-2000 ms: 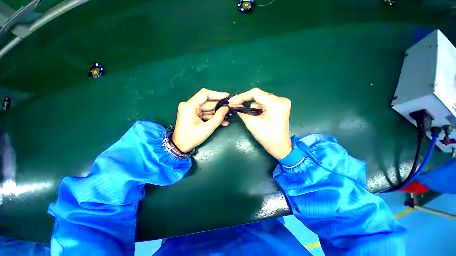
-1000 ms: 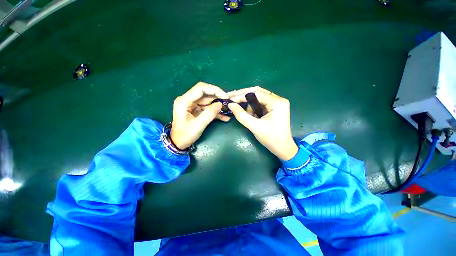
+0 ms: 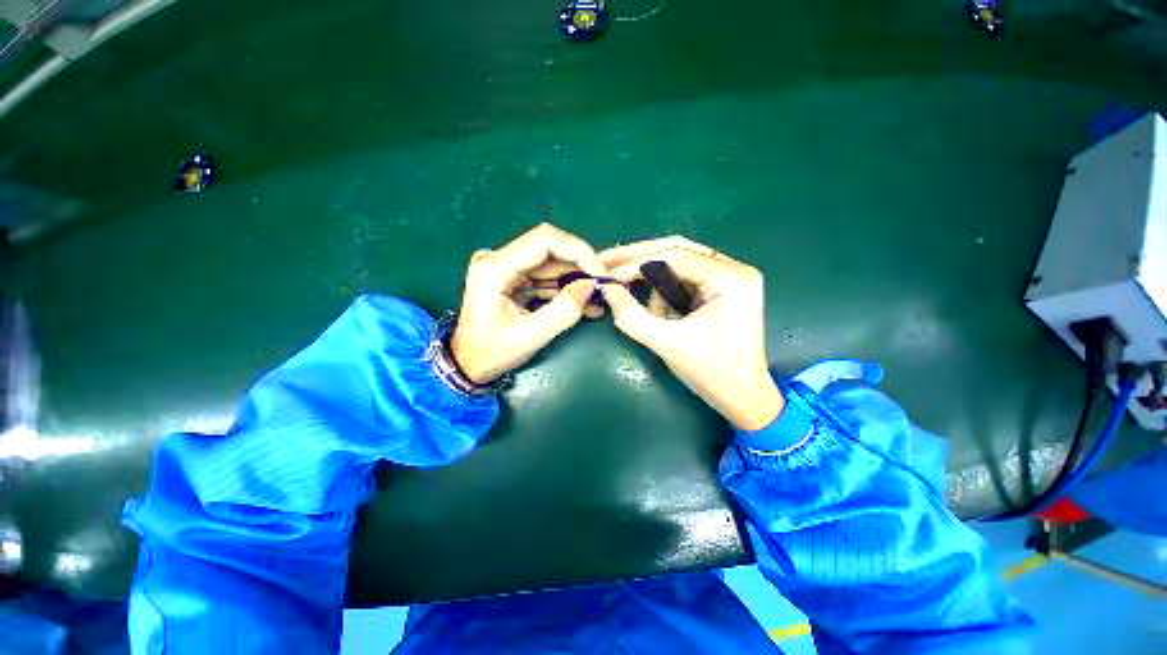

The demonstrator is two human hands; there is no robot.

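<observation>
My left hand [image 3: 518, 307] and my right hand [image 3: 704, 320] meet fingertip to fingertip above the dark green surface. Between the fingertips is a small dark round part [image 3: 596, 293], mostly hidden, with only a bit of its edge showing. My left fingers and thumb hold it. My right thumb and fingertips also touch it. A slim black hand tool [image 3: 666, 287] lies tucked in my right hand, its blunt end pointing up and left. The tool's tip is hidden.
Similar round parts lie on the far strip: one at the left [image 3: 195, 174], one at the top middle [image 3: 584, 18], one at the top right [image 3: 985, 15]. A white metal box [image 3: 1103, 237] with black and blue cables stands at the right. A metal rail [image 3: 77, 49] is at the upper left.
The tool has swung from lying across between the hands to lying tucked in my right palm. The round parts on the far strip have shifted left. Both hands remain together.
</observation>
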